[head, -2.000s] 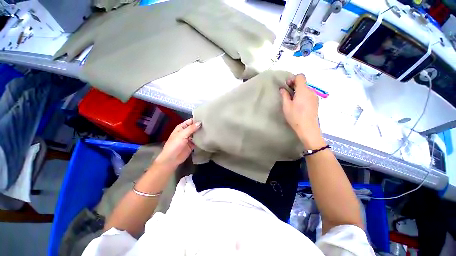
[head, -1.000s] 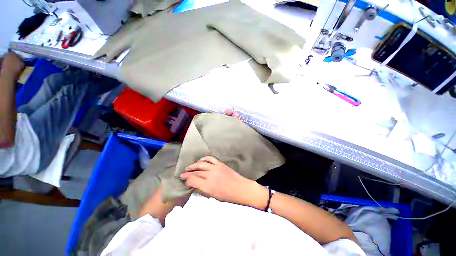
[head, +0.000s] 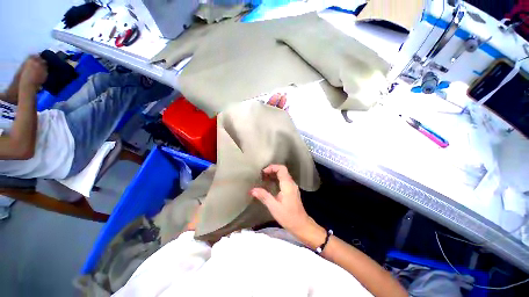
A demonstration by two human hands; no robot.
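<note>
A khaki cut piece (head: 246, 148) hangs over my lap and covers most of my left arm. Fingertips of my left hand (head: 278, 100) show past its upper edge, over the table; the rest of the hand is hidden under the cloth, so its grip cannot be told. My right hand (head: 281, 197) is over the cloth, thumb and fingers apart, holding nothing visible. A large khaki panel (head: 243, 64) lies left of the needle, one part folded over. The white sewing machine (head: 444, 35) stands at the upper right. Blue and pink thread snips (head: 428, 133) lie right of the panel.
A blue bin (head: 130, 200) with crumpled khaki cloth (head: 185, 203) is at lower left, near a red stool (head: 188, 125). A phone (head: 502, 87) is strapped to the machine. Red-handled scissors (head: 127, 37) lie far left. A seated person (head: 43, 139) is at left. The table's ruler edge (head: 371, 174) crosses diagonally.
The cut piece went from being held by both hands near the table to my lap, and now spreads upward over my left arm. My right hand has opened off it. The view has swung left.
</note>
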